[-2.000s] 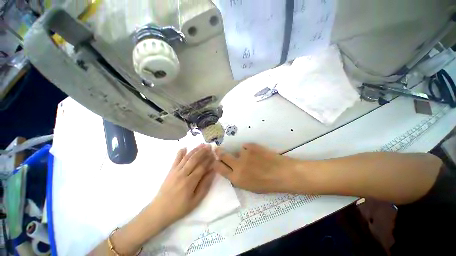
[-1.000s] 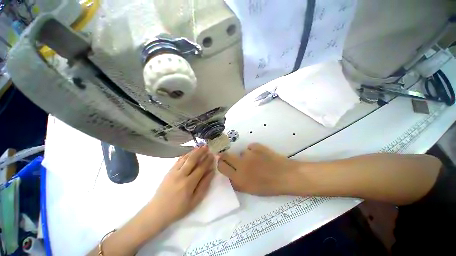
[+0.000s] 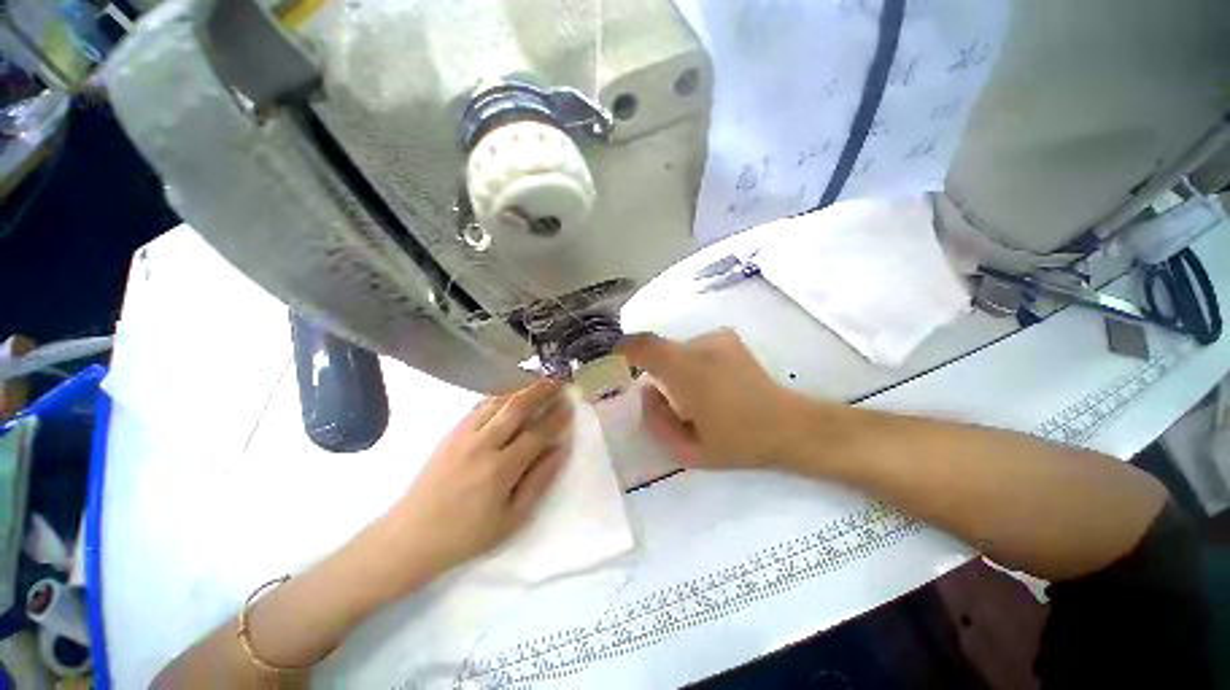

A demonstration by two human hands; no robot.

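Note:
A white fabric piece (image 3: 580, 519) lies on the white table in front of the sewing machine head (image 3: 304, 223), its far end at the needle area. My left hand (image 3: 506, 452) lies flat on the fabric's left side, fingertips close to the presser foot, which is mostly hidden. My right hand (image 3: 708, 404) is right of the tan-yellow part (image 3: 603, 378), off the fabric, with its index finger raised to the dark parts above the foot. Its fingers are apart and I see nothing held in it.
A dark grey oblong handle (image 3: 337, 384) is left of the needle. Thread snips (image 3: 728, 272) and a folded white cloth (image 3: 870, 276) lie on the machine bed. Black-handled shears (image 3: 1183, 294) and a brownish block (image 3: 1125, 336) are at right. A tape scale (image 3: 675, 593) runs along the front edge.
My right hand has left the fabric edge and moved up and right, its index finger now at the parts above the foot. My left hand stays on the fabric. The camera view has shifted.

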